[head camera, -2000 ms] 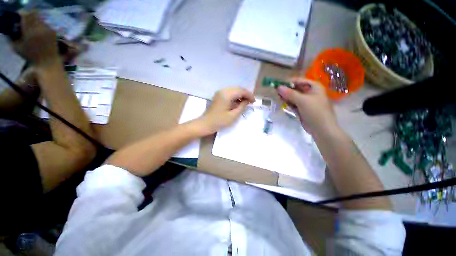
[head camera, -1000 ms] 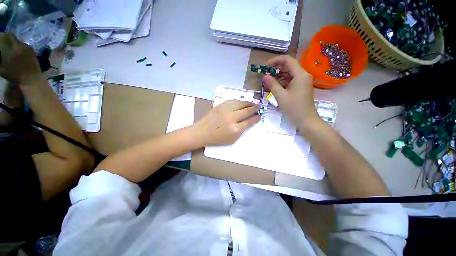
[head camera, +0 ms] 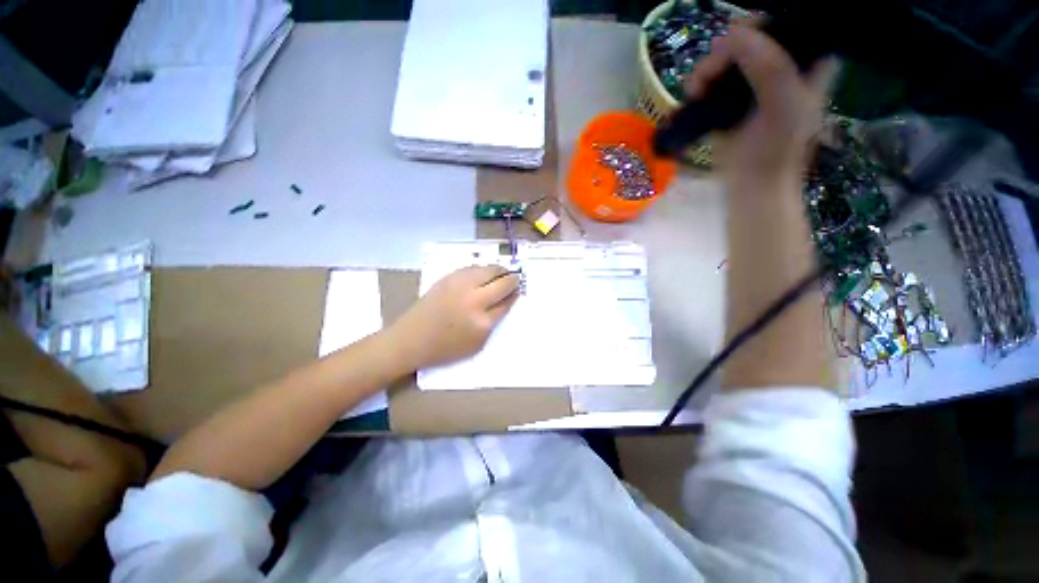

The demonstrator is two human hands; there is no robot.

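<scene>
A white plastic panel (head camera: 581,330) lies flat before me, ribbed side up. My left hand (head camera: 461,313) rests on its upper left part, fingertips together at a small part that they mostly hide. A green circuit board (head camera: 499,211) lies just beyond the panel's far edge, with thin wires and a small yellow-white component (head camera: 547,221) beside it. My right hand (head camera: 761,85) is raised at the upper right, blurred, closed around the black electric screwdriver (head camera: 701,123), whose front end is by the orange bowl.
The orange bowl (head camera: 581,177) holds screws. A basket (head camera: 653,85) of parts stands behind it. Wired boards (head camera: 849,211) and small wired parts (head camera: 894,319) lie right. Panel stacks (head camera: 473,80) (head camera: 171,91) stand beyond. A black cord crosses my right forearm. Another person's arm (head camera: 74,399) is left.
My right hand has let go of the green board and wired component, moved up and right, and taken hold of the screwdriver. The board now lies beyond the panel. My left hand stays at the panel.
</scene>
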